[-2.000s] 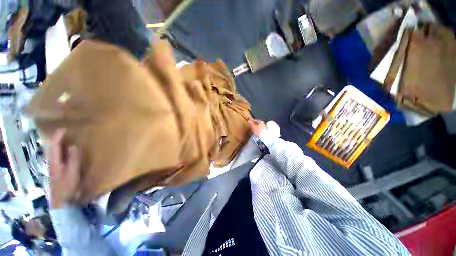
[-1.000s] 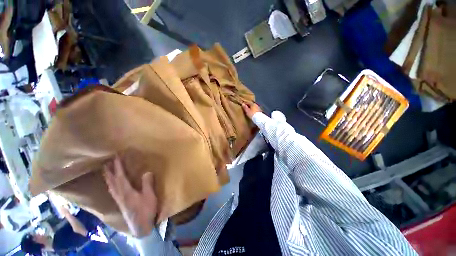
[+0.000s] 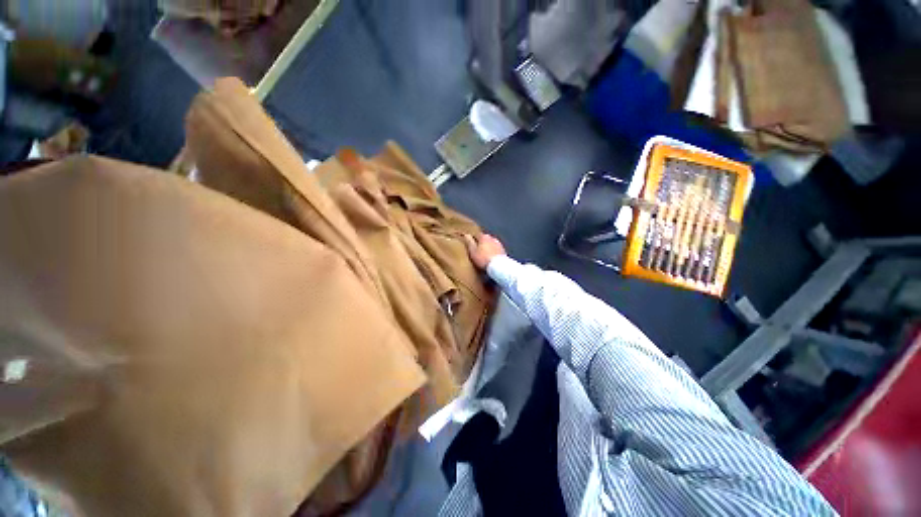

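Note:
A heaped bundle of brown bag bodies (image 3: pixel 202 323) fills the left and middle of the view, with one large smooth panel lying nearest the camera. Its right side is folded and crumpled. My right hand (image 3: pixel 487 250) grips the right edge of the folded pieces, and my striped sleeve runs from it to the lower right. My left hand does not show; the large panel covers the lower left. A white strip (image 3: pixel 459 412) hangs below the bundle, by my dark shirt.
An orange slotted tray (image 3: pixel 692 217) with rows of narrow items stands right of my arm, beside a metal frame. A pedal plate (image 3: pixel 470 147) lies on the floor above. Stacked brown panels (image 3: pixel 783 76) and blue material are at upper right. Grey bars and a red surface (image 3: pixel 879 434) are at lower right.
The large brown panel has come closer and further left. My left hand, earlier against that panel, has gone from sight. My right hand still holds the bundle. The surroundings have shifted in view.

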